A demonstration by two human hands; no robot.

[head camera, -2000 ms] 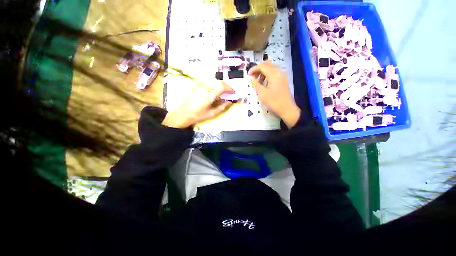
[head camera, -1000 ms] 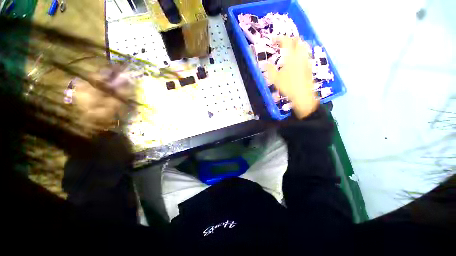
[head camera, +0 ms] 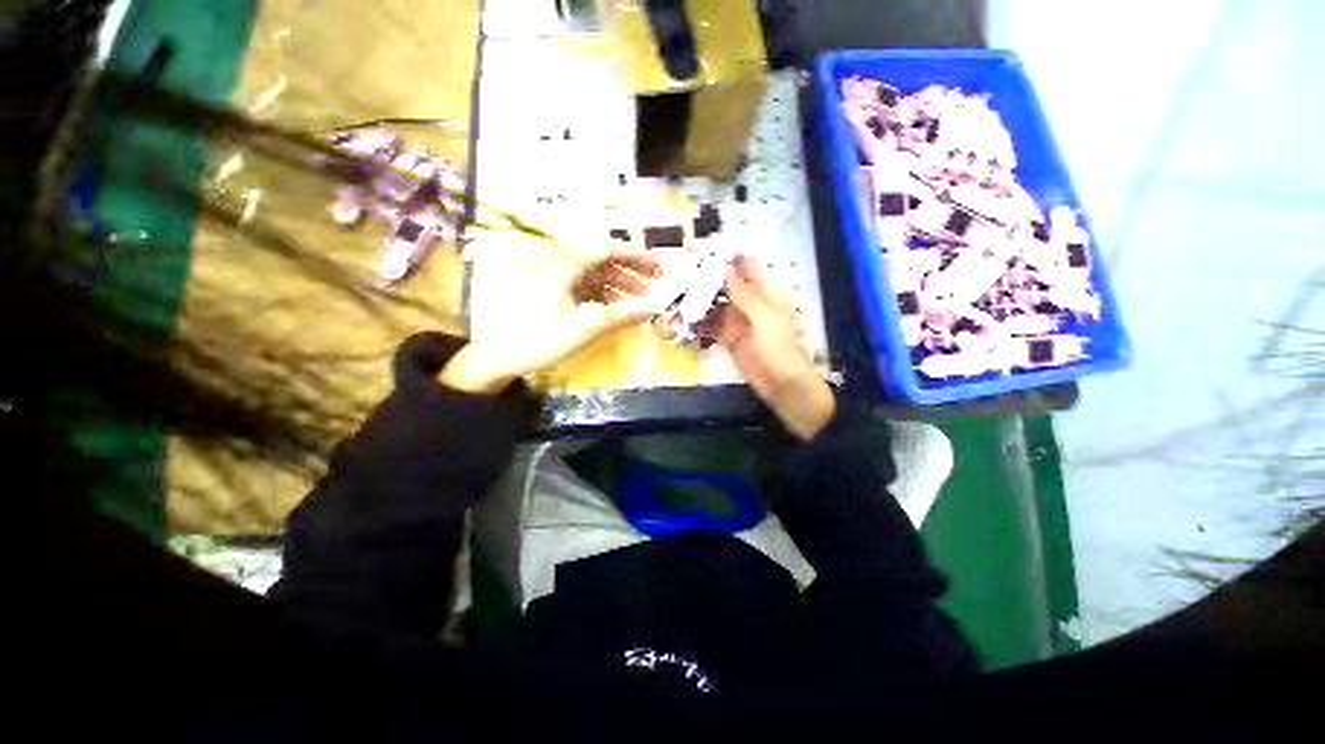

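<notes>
A pink plastic housing (head camera: 698,297) is held between my two hands above the front part of the white perforated board (head camera: 516,160). My left hand (head camera: 589,308) grips its left side. My right hand (head camera: 766,332) is at its right side, fingers bent against it. The housing is partly hidden by my fingers and blurred by glare. Several black square pieces (head camera: 664,236) lie on the board just beyond my hands.
A blue bin (head camera: 831,175) heaped with pink parts (head camera: 966,269) stands at the right. A group of pink parts (head camera: 411,230) lies on the brown sheet (head camera: 313,349) at left. A taped cardboard box (head camera: 727,124) stands at the board's back, with a black object (head camera: 671,37) on top.
One second ago my right hand was over the blue bin and my left over the brown sheet. Both are now together above the board, with a pink housing between them. The view has shifted.
</notes>
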